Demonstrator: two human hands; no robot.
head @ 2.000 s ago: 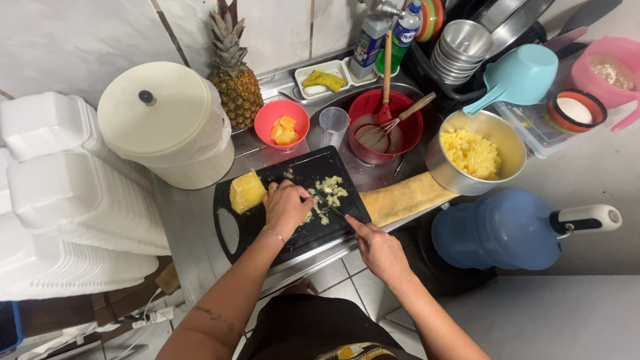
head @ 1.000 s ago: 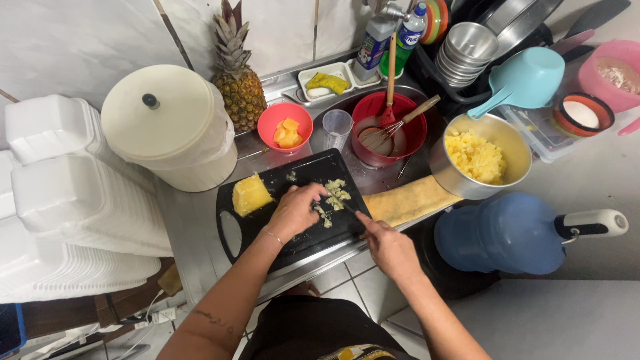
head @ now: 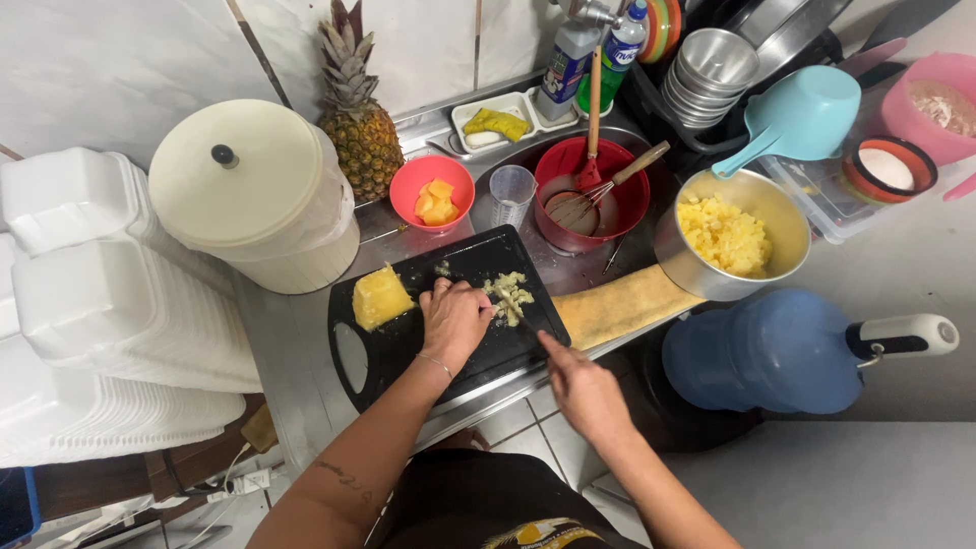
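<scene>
My right hand [head: 583, 381] grips a knife [head: 521, 320], whose handle is mostly hidden and whose blade lies among small chopped pale pieces [head: 508, 296] on the right of a black cutting board [head: 457, 366]. My left hand [head: 456, 316] is on the board just left of these pieces, fingers bent; whether it holds a piece is hidden. To its left rests a peeled yellow pineapple chunk [head: 381, 297]. A metal pot [head: 789, 236] at the right holds chopped yellow fruit [head: 724, 235].
Behind the board stand a pink bowl of orange pieces [head: 432, 194], a clear measuring cup [head: 511, 197] and a red bowl with a whisk [head: 568, 229]. A lidded bin [head: 252, 198] and white foam containers [head: 84, 297] are left; a yellow cloth [head: 621, 305] and blue water jug [head: 762, 351] are right.
The pineapple chunk lay closer to upright two seconds ago and now sits turned on the board. My left hand has moved slightly relative to the chopped pieces, and the knife remains in my right hand.
</scene>
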